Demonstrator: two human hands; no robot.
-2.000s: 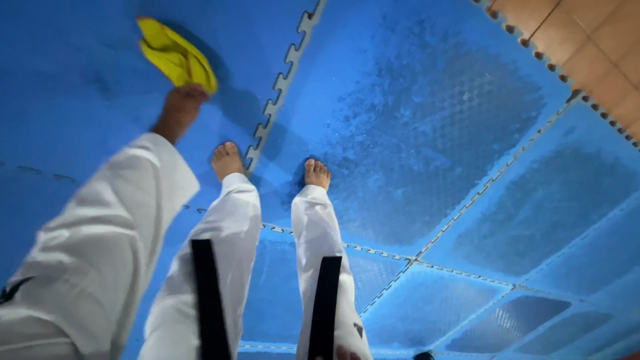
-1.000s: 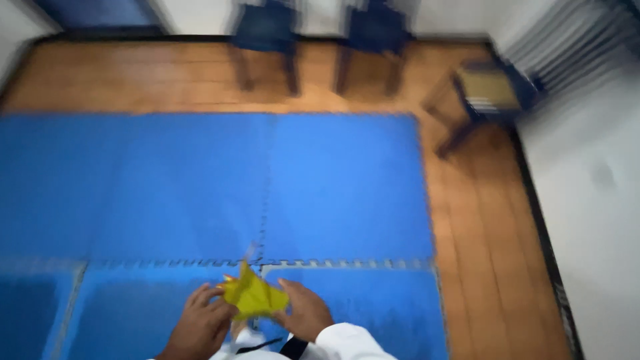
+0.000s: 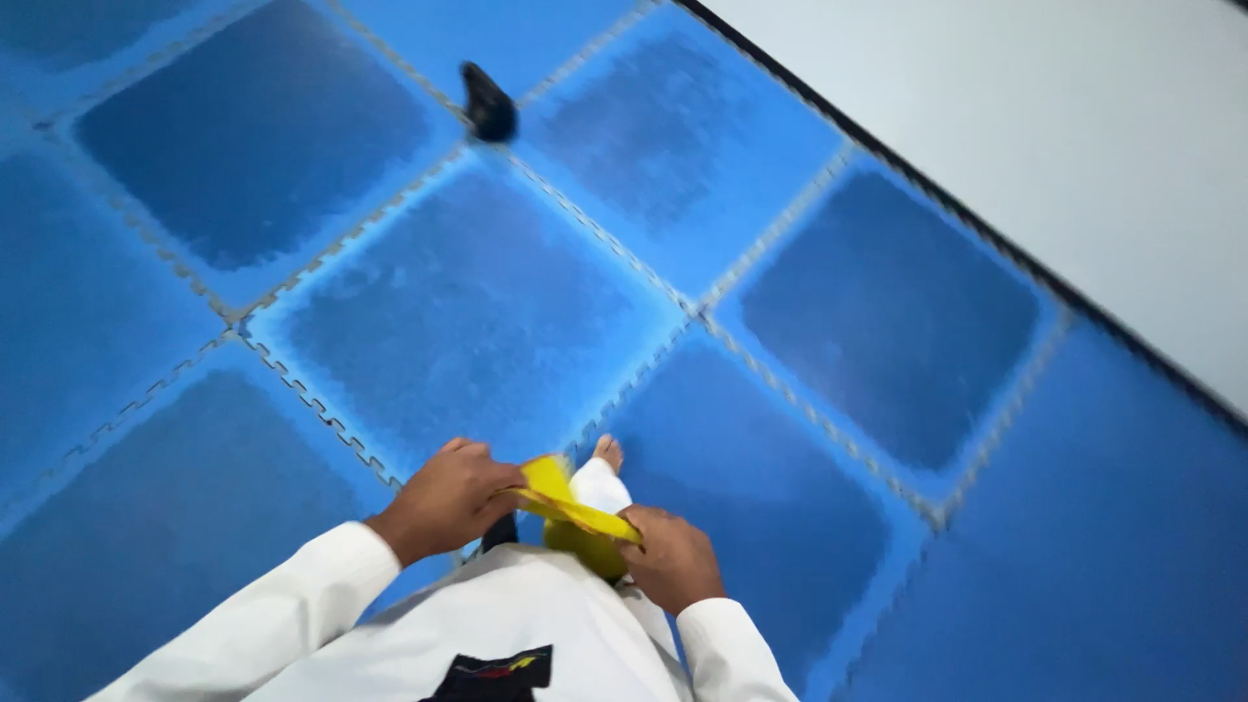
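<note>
A yellow cloth item with a thin dark red edge is stretched between my two hands, in front of my white uniform jacket. My left hand grips its left end, and my right hand grips its right end at the rim. The cloth's lower part hangs below the stretched edge. Its exact kind cannot be told. Part of a black belt shows under my left hand. One bare foot stands on the mat beyond the cloth; the other foot is hidden.
Blue interlocking foam mats with darker worn patches cover the floor. A small black object, blurred, lies at a mat joint ahead. A white wall with a black baseboard runs along the upper right.
Two seconds ago one hand held the yellow cloth out over the mat at the left; now both hands hold it before my waist. The view has swung from the chairs to mats and wall.
</note>
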